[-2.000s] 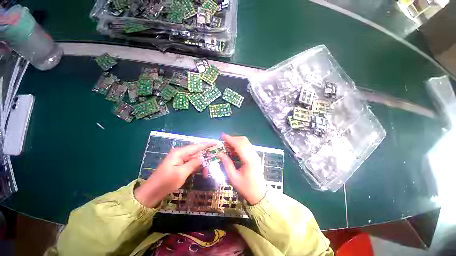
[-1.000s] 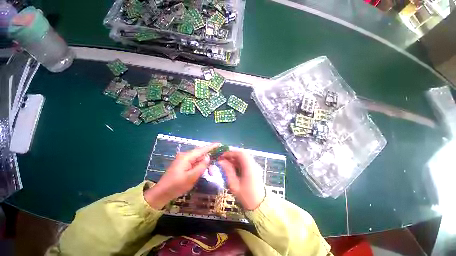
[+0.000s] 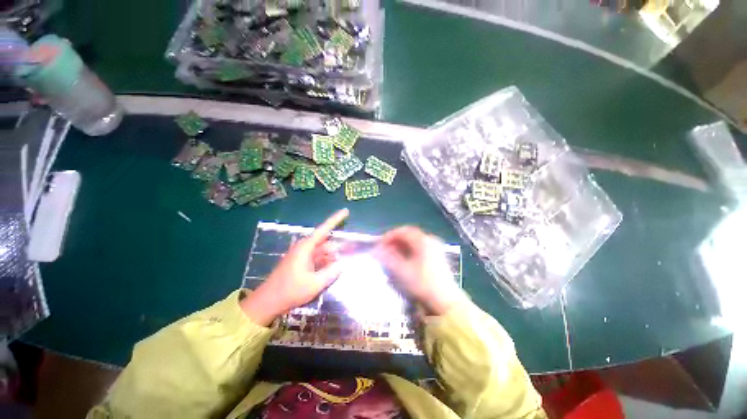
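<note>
A flat sticker sheet (image 3: 307, 329) with pale grid lines lies on the green table before me, patterned near its lower edge. Strong glare covers its middle. My left hand (image 3: 301, 270) is over its left part, index finger stretched out; no board shows clearly in it. My right hand (image 3: 416, 260) is over its right part, blurred, with fingers bent together. Glare and blur hide what lies at the fingertips of both hands. The hands are a little apart.
Loose green and grey circuit boards (image 3: 251, 155) lie beyond the sheet. A clear tray (image 3: 565, 196) with boards is at right. Stacked trays (image 3: 184, 74) heaped with boards stand at the far side. A white phone (image 3: 56, 216), mint-lidded bottle (image 3: 90, 108) and silvery sheets (image 3: 18, 286) are at left.
My hands have moved apart from their close hold around a small green board, which no longer shows clearly. My left index finger has stretched out. The glare on the sheet has grown.
</note>
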